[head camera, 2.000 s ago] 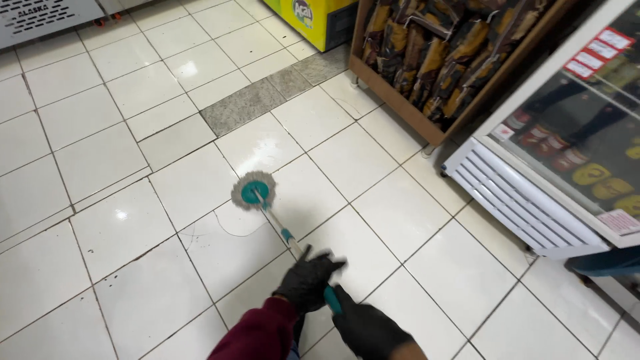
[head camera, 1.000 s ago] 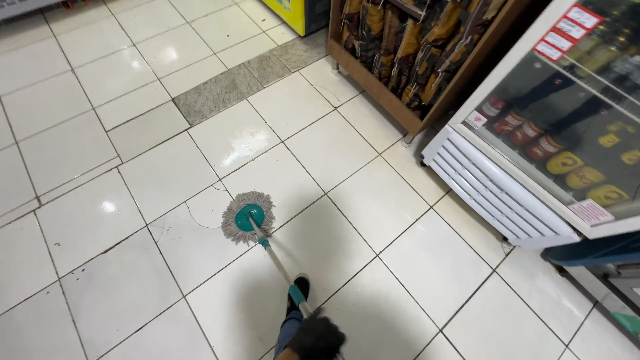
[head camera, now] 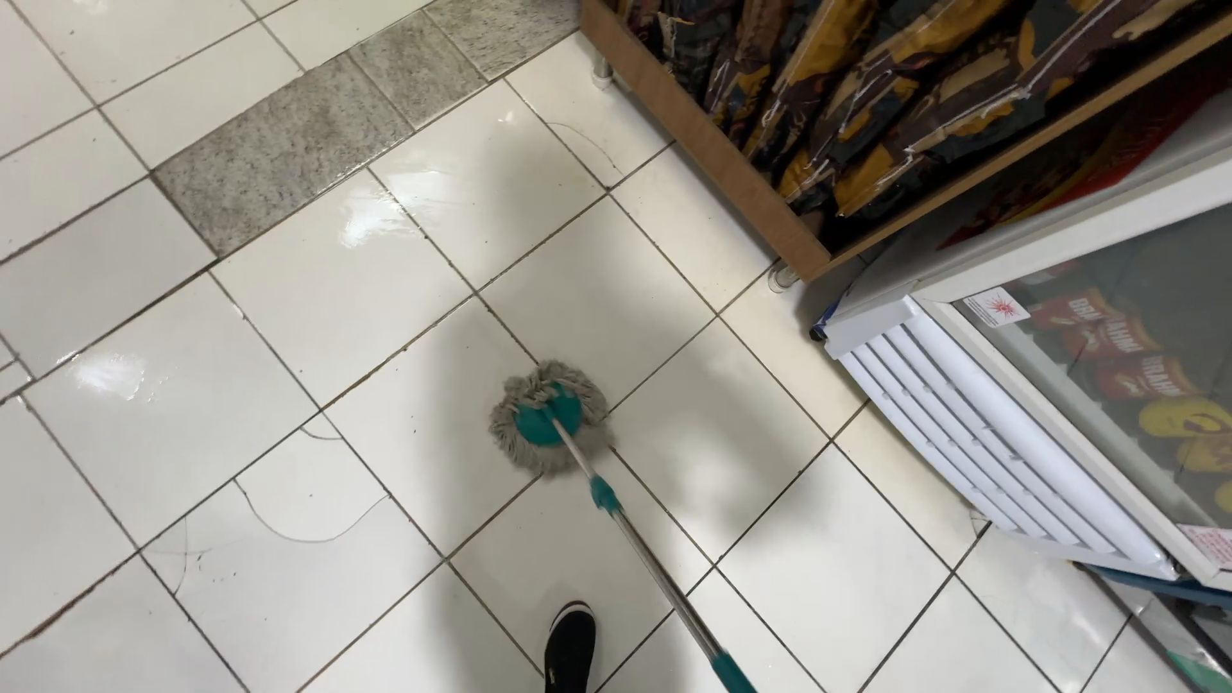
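A round mop head with grey strands [head camera: 599, 438] and a teal centre rests on the white floor tiles [head camera: 568, 260], near the middle of the view. From it a metal mop handle [head camera: 664, 576] with teal joints runs down and right to the bottom edge, where its teal part leaves the view. Neither of my hands shows in the frame. A black shoe with a white rim [head camera: 571, 650] stands on the tiles left of the handle.
A wooden shelf unit [head camera: 712, 154] on short feet, filled with dark and yellow bags, stands at the upper right. Right of it is a glass-door fridge with a white slatted base [head camera: 1001, 452]. A grey stone strip [head camera: 289, 154] crosses the floor at upper left.
Both black-gloved hands showed two seconds ago and one a second ago; now neither is in view. The mop head has moved right across the tiles, away from the cracked tile.
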